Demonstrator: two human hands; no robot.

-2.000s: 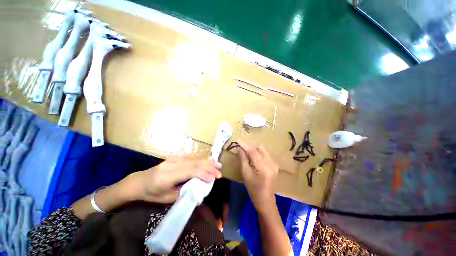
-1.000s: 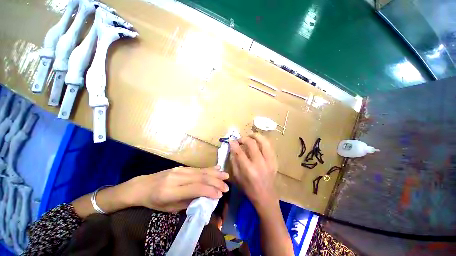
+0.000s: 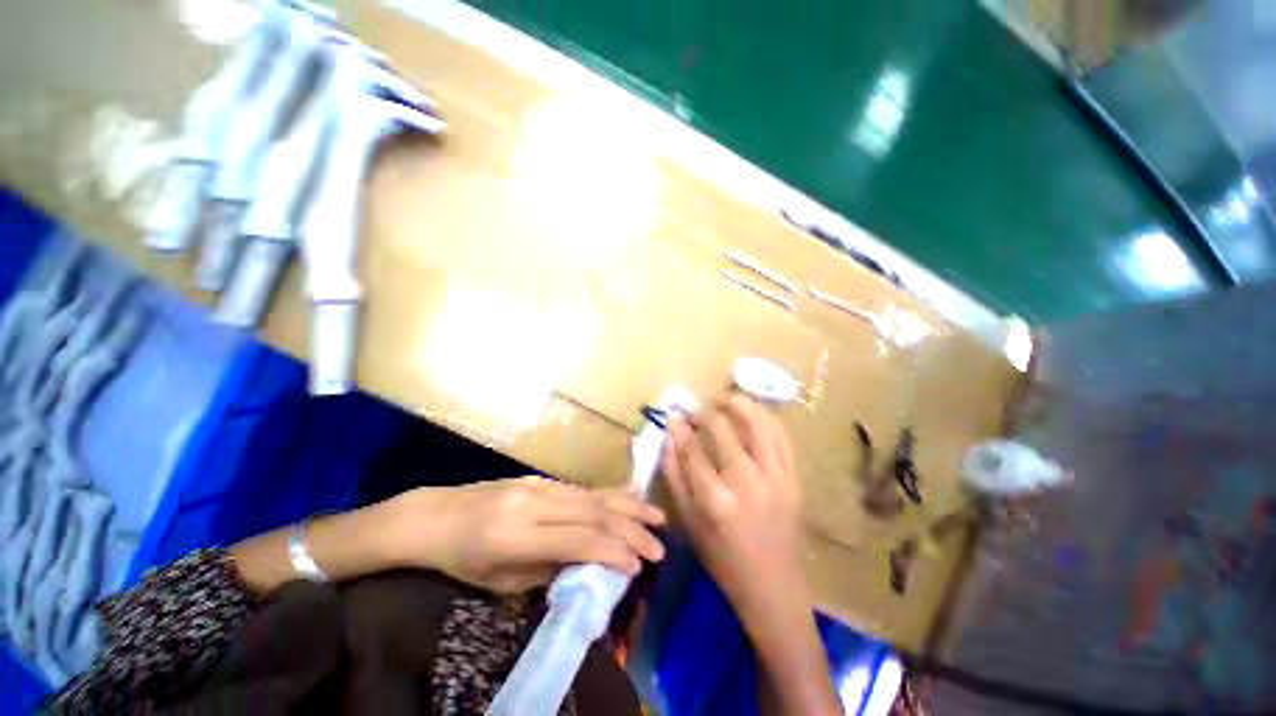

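Note:
My left hand (image 3: 553, 529) is closed around the middle of a pale handle-like moulding (image 3: 577, 599), which points up and away from me with its wide end near my lap. My right hand (image 3: 735, 483) is at the moulding's narrow head, fingertips against a small dark curved strip (image 3: 654, 417) that lies across the head. Whether the strip is fully seated cannot be told; the fingers partly hide it and the picture is blurred.
Several pale mouldings (image 3: 333, 238) lie at the upper left of the bench. A white dish (image 3: 767, 378), thin sticks (image 3: 760, 290), loose dark strips (image 3: 907, 469) and a white dropper bottle (image 3: 1010, 469) are beyond and right. A blue tote (image 3: 182, 476) stands left, a metal cabinet (image 3: 1147, 518) right.
The dark strip, held off the head two seconds ago, is now on the moulding's head with my right fingertips on it. The whole view has shifted and blurred.

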